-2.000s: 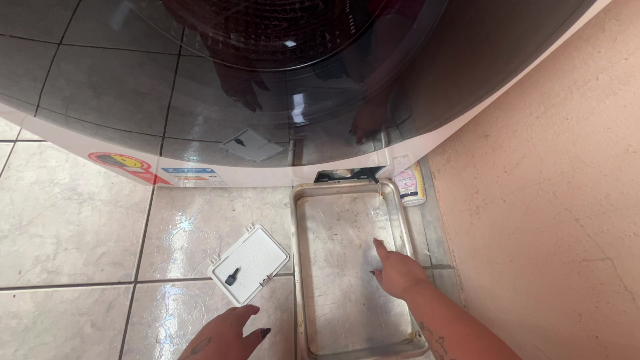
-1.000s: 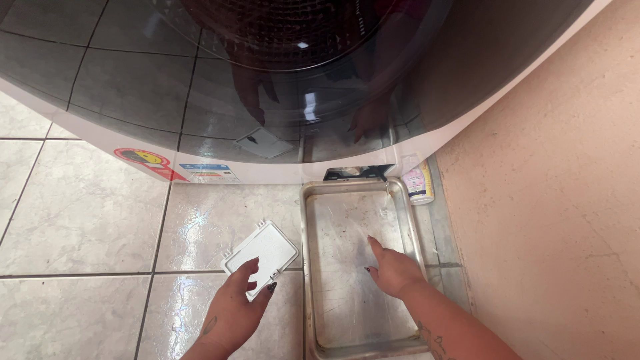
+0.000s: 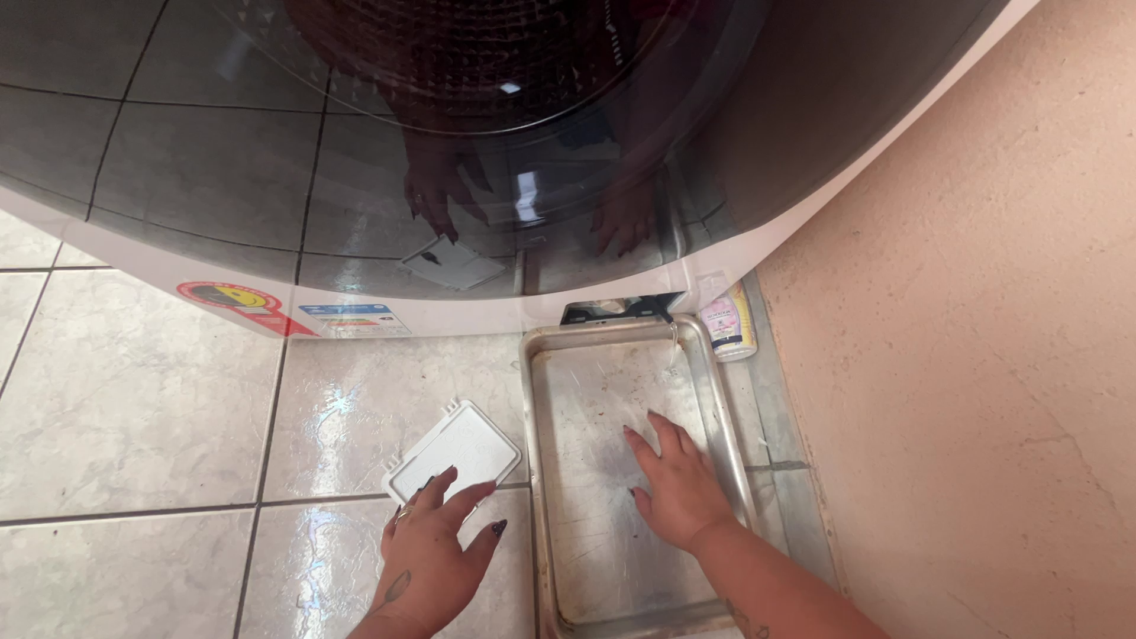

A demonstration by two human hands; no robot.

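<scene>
My left hand point(image 3: 437, 546), fingers spread, is over the near part of a white plastic hatch cover point(image 3: 461, 448) on the tiled floor; whether it touches the cover cannot be told. My right hand point(image 3: 679, 488) is over the metal baking pan point(image 3: 603, 541), fingers apart and holding nothing. The pan's far end sits against the washing machine, under an open hatch point(image 3: 621, 309) in its base. A thin stream of water point(image 3: 674, 342) runs from a dark spout point(image 3: 661, 308) into the pan. The small dark piece on the cover is hidden by my left hand.
The front-loading washing machine point(image 3: 568, 213) with its dark glossy front spans the top. A labelled plastic bottle point(image 3: 729, 324) stands behind the pan's right corner, near the peach wall point(image 3: 976, 355). Glossy floor tiles point(image 3: 160, 390) extend to the left.
My left hand has moved from the floor below the cover up to over it. Water now shows running from the spout. My right hand remains over the pan.
</scene>
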